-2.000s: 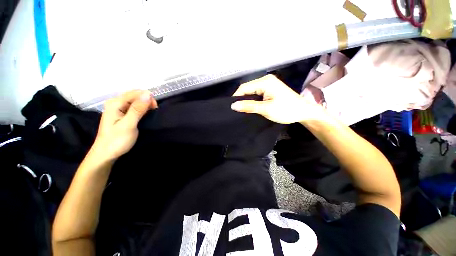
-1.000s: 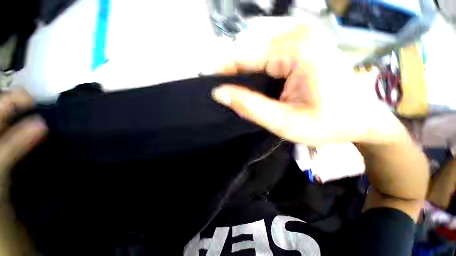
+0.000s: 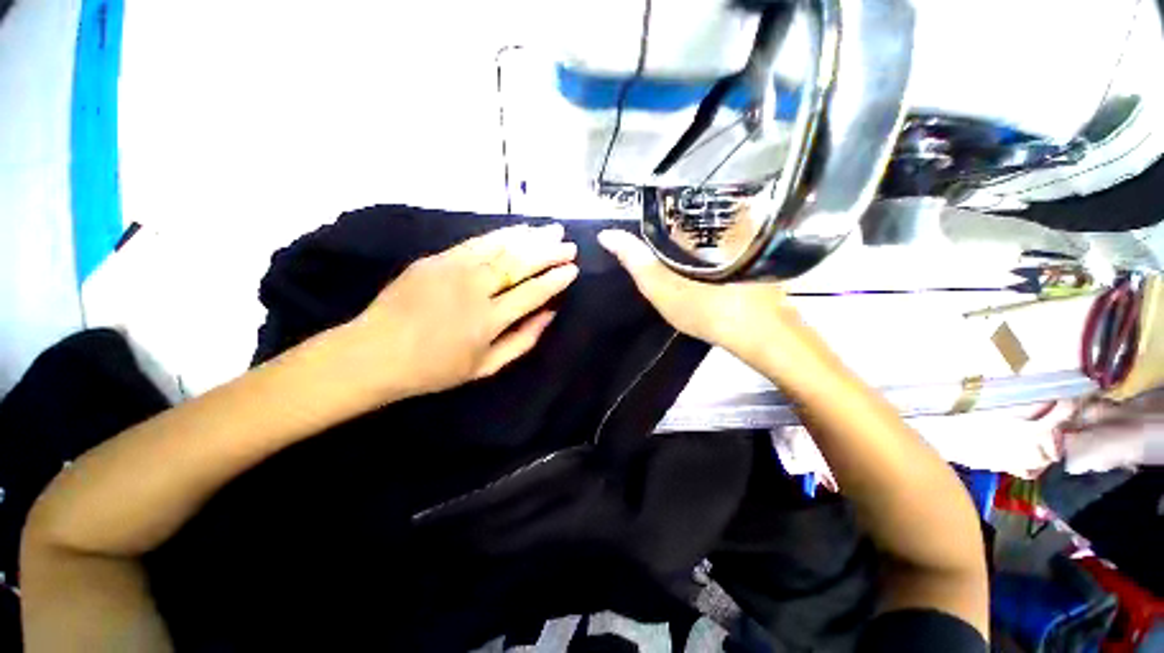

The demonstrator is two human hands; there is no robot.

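Observation:
A black garment (image 3: 511,421) lies over the table's front edge and down onto my lap, with a thin pale line across it. My left hand (image 3: 472,306) lies flat on the cloth, fingers pointing right, pressing it on the table. My right hand (image 3: 689,293) is at the cloth's right side beside the machine head, its thumb on the fabric and its fingers partly hidden behind the shiny machine part. The sewing machine (image 3: 868,128) stands over the table; the needle area is hard to make out.
Red-handled scissors (image 3: 1113,334) lie at the right of the table, with small tools near them. Blue tape (image 3: 97,140) runs down the left. A dark heap (image 3: 77,408) is at the left, and pale pink cloth (image 3: 983,440) hangs below the table edge at right.
The garment has moved from in front of the table edge up onto the table by the machine. Both hands have moved with it, and the left now lies flat. The machine head has come into view.

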